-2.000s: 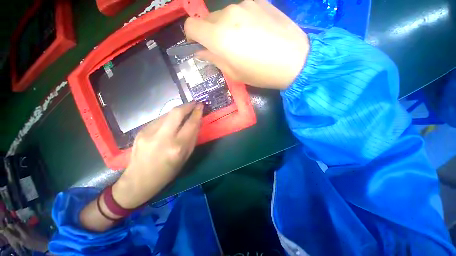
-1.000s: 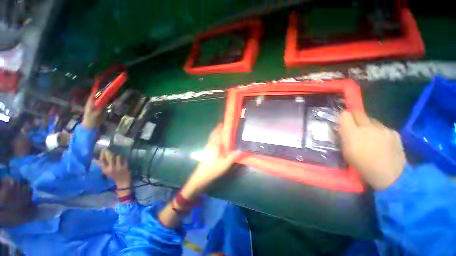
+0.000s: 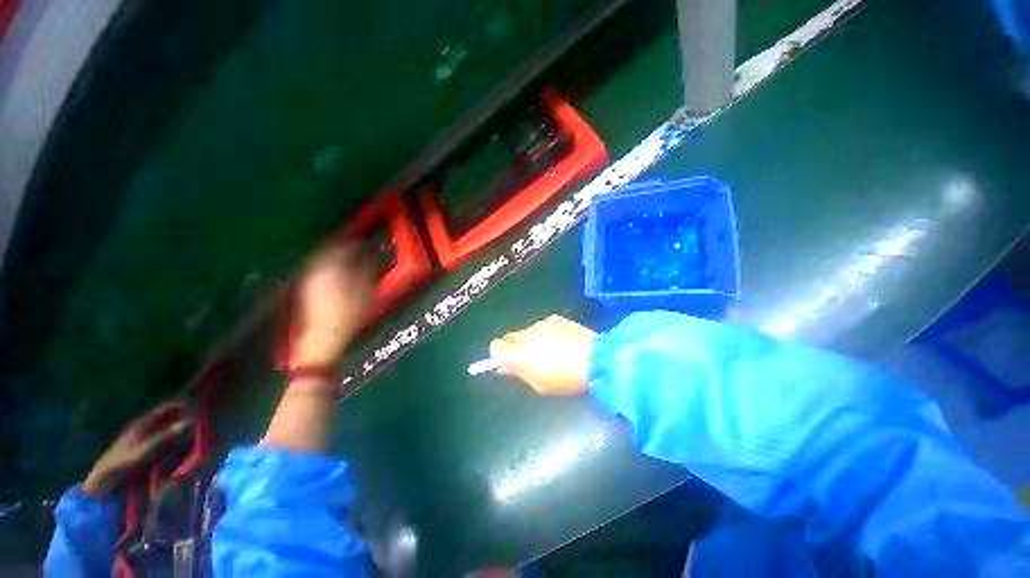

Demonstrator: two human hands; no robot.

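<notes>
My left hand (image 3: 328, 305), blurred, is at the left part of a red frame (image 3: 409, 251) beyond the worn strip. Its fingers are too blurred to show whether they grip it. The dark unit inside this frame is mostly hidden. My right hand (image 3: 548, 353) is over the near green bench surface, below the blue bin. Its fingertips pinch a small whitish piece (image 3: 486, 366), too small to identify.
An open blue bin (image 3: 723, 243) with shiny bluish bits stands above my right forearm. A second red frame (image 3: 525, 209) holds a dark unit. A grey post (image 3: 708, 57) rises at the worn strip. Another person's hand (image 3: 138, 446) is at lower left.
The view has swung. My left hand has left the near frame and is at one beyond the strip. The near frame is no longer in view. My right hand now holds a small whitish piece.
</notes>
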